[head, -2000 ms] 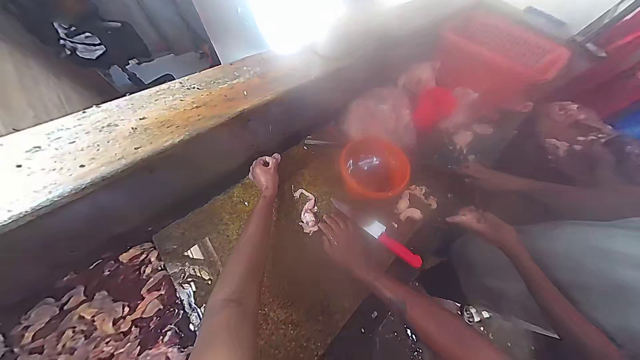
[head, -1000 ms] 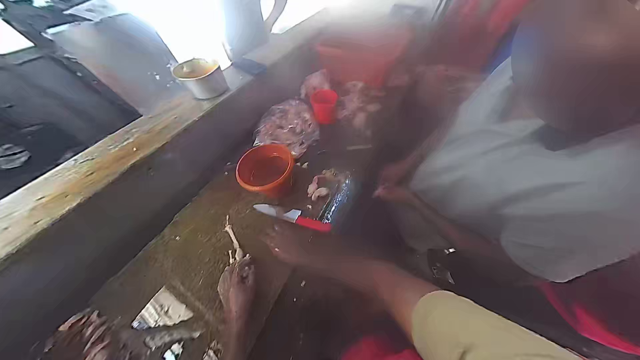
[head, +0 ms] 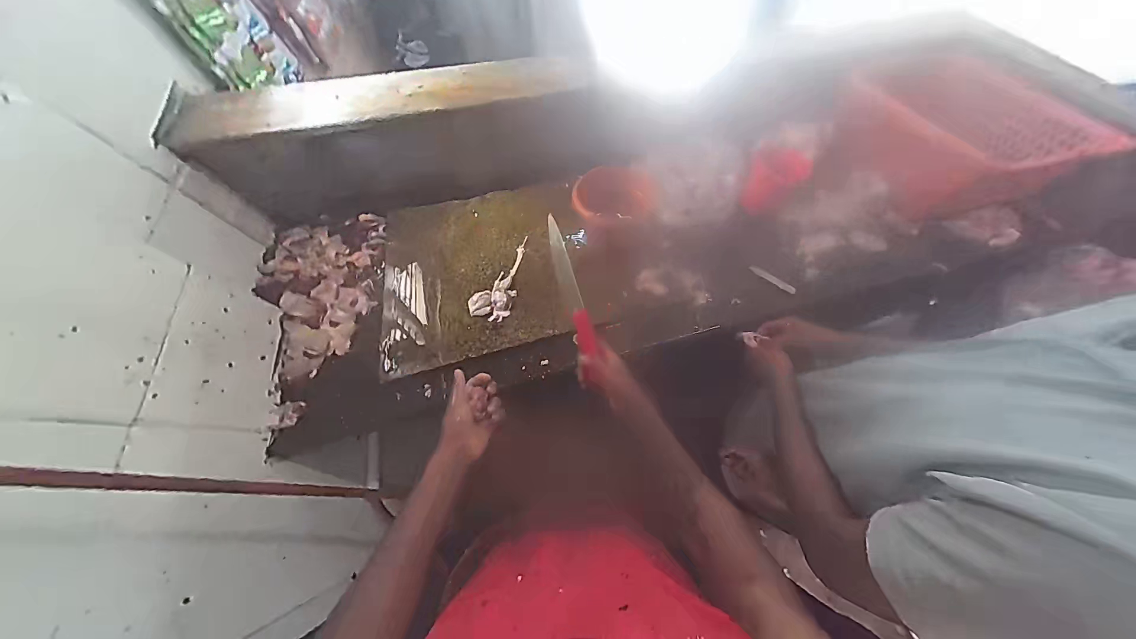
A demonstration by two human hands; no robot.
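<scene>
My right hand [head: 603,366] grips the red handle of a knife [head: 565,266], its blade pointing up and away over the board. A small pale piece of raw meat [head: 494,300], with a thin strip trailing from it, lies on the wet cutting board [head: 453,240]. My left hand [head: 476,410] is raised in front of the board's near edge, fingers curled and thumb up; whether something small is in it cannot be told. Left of the board is a pile of raw meat pieces [head: 324,293].
Behind the board stand an orange bowl [head: 614,193], a red cup [head: 777,173] and a large red crate [head: 967,133]. A co-worker's hands [head: 772,342] hold a small piece at the right. A low wall [head: 399,133] runs along the back.
My right hand has lifted the knife, which lay at that hand on the board. My left hand has left the meat piece and drawn back toward me. The view has swung left.
</scene>
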